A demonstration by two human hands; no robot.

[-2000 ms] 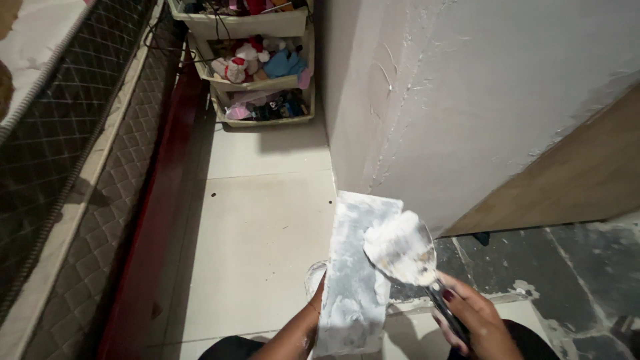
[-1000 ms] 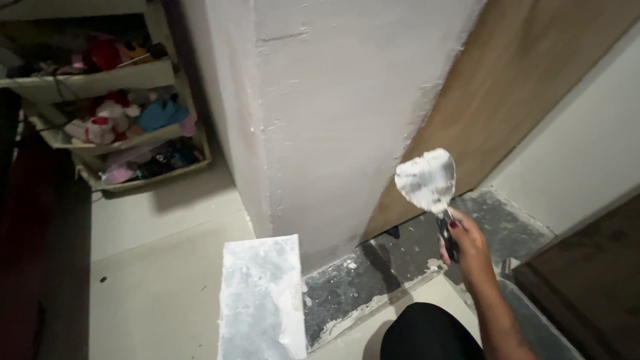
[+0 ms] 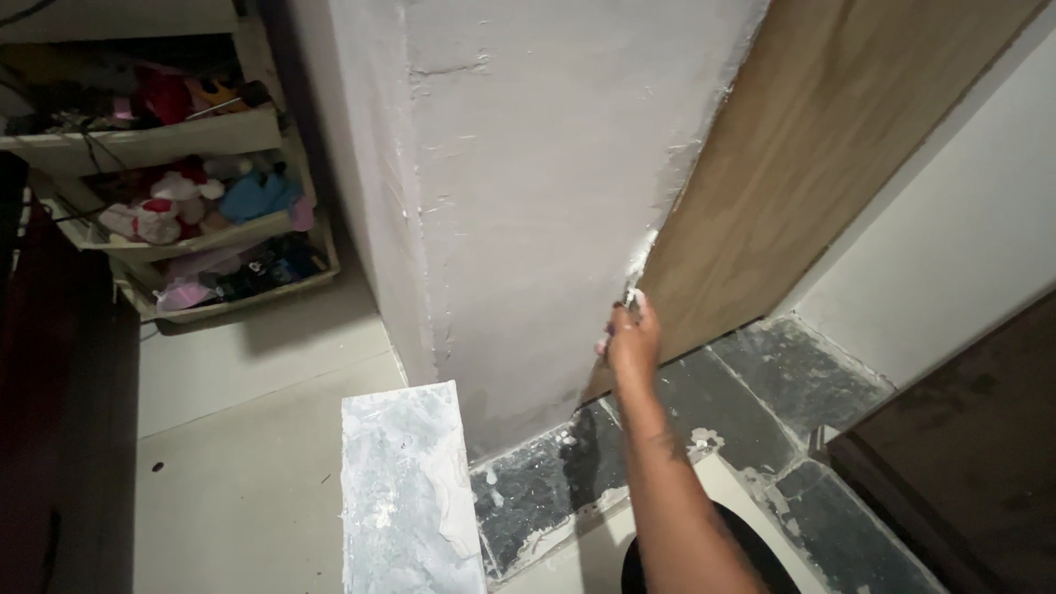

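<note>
My right hand (image 3: 631,334) is closed around the putty knife, whose blade (image 3: 642,256) lies edge-on against the corner of the grey plastered wall (image 3: 544,190), beside the brown wooden panel (image 3: 742,190). White filler shows at that spot, and my fingers hide most of the handle. A flat rectangular board (image 3: 396,487) smeared with white filler stands out at the lower middle, with a thicker ridge of filler along its right side. My left hand is out of sight.
A tiered plastic rack (image 3: 223,309) of soft toys and small items stands at the left. Dark stone tiles (image 3: 709,396) spotted with filler run along the wall's foot. A dark brown surface (image 3: 957,445) rises at the right, and pale floor tiles (image 3: 239,495) lie at the left.
My right hand has carried the putty knife from over the board to the wall's edge by the wooden panel. My left hand, seen at the board earlier, has left the view. The view has turned right.
</note>
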